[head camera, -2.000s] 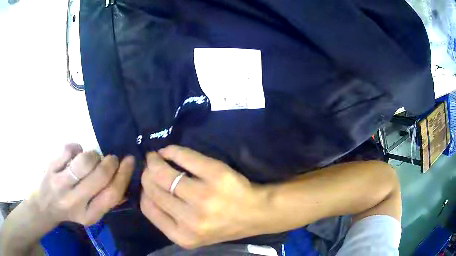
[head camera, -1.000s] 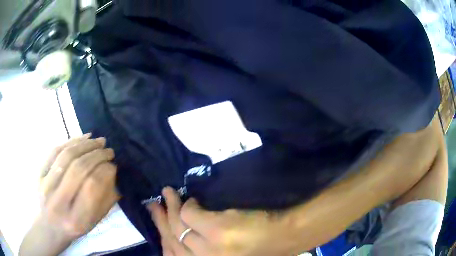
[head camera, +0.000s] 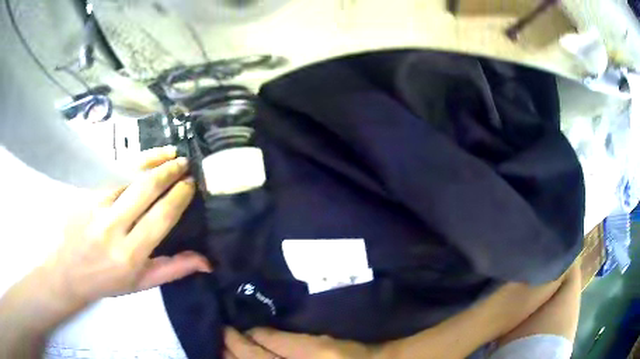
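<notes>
A dark navy-black garment (head camera: 421, 189) fills the middle of the view. Its narrow folded strip (head camera: 186, 301) runs up the left edge to the presser foot (head camera: 181, 123). My left hand (head camera: 133, 231) lies on this strip, fingertips just below the presser foot, thumb apart lower down. My right hand (head camera: 288, 345) is at the bottom edge, partly cut off, with fingers on the cloth near the strip. A white care label (head camera: 328, 263) lies on the garment. A dark brand label (head camera: 258, 300) with white lettering is just above my right hand.
The pale sewing machine head (head camera: 365, 28) spans the top. Its dark tension coils (head camera: 228, 116) and white knob (head camera: 234, 170) stand over the cloth. The white table (head camera: 105, 315) is at the left. A brown board (head camera: 593, 254) and green floor (head camera: 610, 308) show at the right.
The view now shows more of the machine head. The garment's strip lies at the presser foot, and my left hand has moved up close to it. My right hand is lower in view.
</notes>
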